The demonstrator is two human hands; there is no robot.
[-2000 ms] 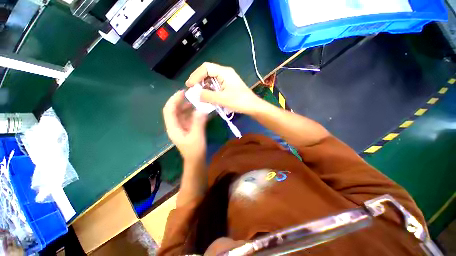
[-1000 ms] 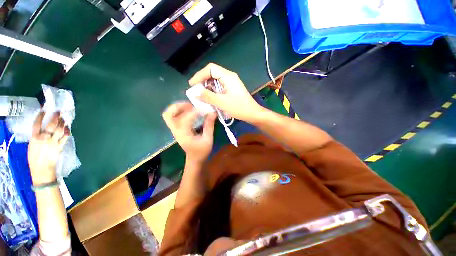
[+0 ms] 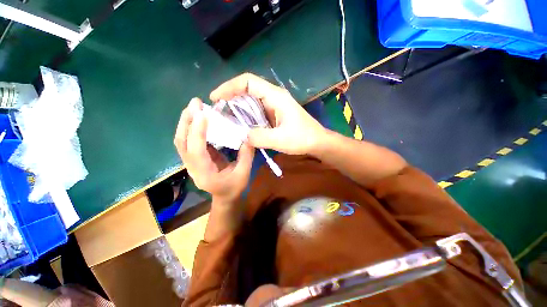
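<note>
A white corded unit, with its block (image 3: 225, 129) and bundled white cable (image 3: 247, 110), is held between my two hands above the bench's front edge. My left hand (image 3: 207, 159) grips the block from the left. My right hand (image 3: 286, 123) is closed around the cable bundle, with the thumb near the block. A cable end with a plug (image 3: 273, 164) hangs below my right hand. My fingers hide part of the unit. I cannot tell whether a bag is around it.
Poly bags (image 3: 55, 138) lie beside a blue bin (image 3: 36, 222) at left. An open carton (image 3: 120, 237) sits below the bench edge. A black box (image 3: 240, 27) is at the back. A blue tote (image 3: 462, 30) is top right. Another person's arm (image 3: 27, 294) shows bottom left.
My left hand has closed in on the block, and the hands are slightly further left. Another person's hand, on the poly bags a second ago, has withdrawn to the bottom left. The view has shifted.
</note>
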